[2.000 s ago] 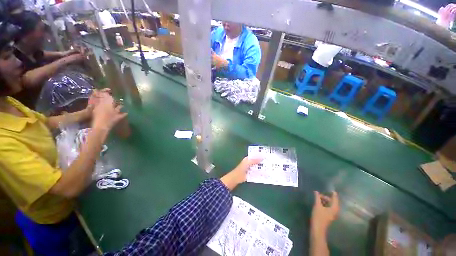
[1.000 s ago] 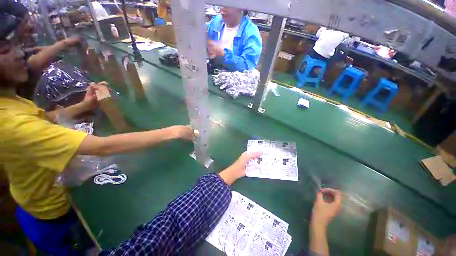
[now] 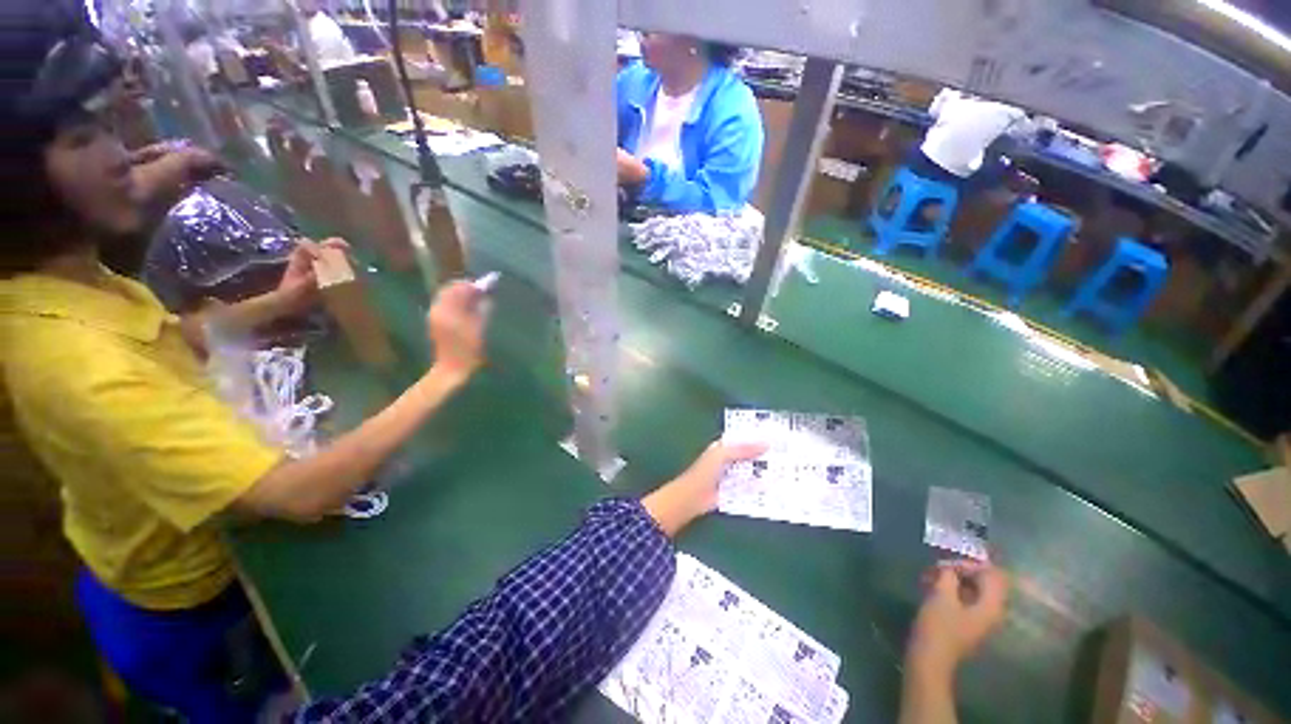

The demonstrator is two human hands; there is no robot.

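My left hand (image 3: 694, 484), in a dark checked sleeve, holds a white label sheet (image 3: 800, 470) with black print and dark code blocks above the green table. My right hand (image 3: 960, 608) is to the right of it, with a small printed label (image 3: 959, 521) standing up from its fingertips, apart from the sheet. A label sheet stack (image 3: 729, 658) lies on the table below my left hand, partly under my sleeve. A brown carton (image 3: 1119, 672) with white labels is at the lower right, cut off by the edge.
A grey metal post (image 3: 574, 241) rises from the green table (image 3: 467, 566). A person in yellow (image 3: 128, 424) works at left beside white cables (image 3: 288, 396) and a clear plastic bag (image 3: 220, 234). A person in blue sits across, behind a white cable heap (image 3: 701, 243).
The small label at my right fingertips now shows clearly. The neighbour in yellow reached to the post and drew back with a small white item; the white piece left of the post is gone.
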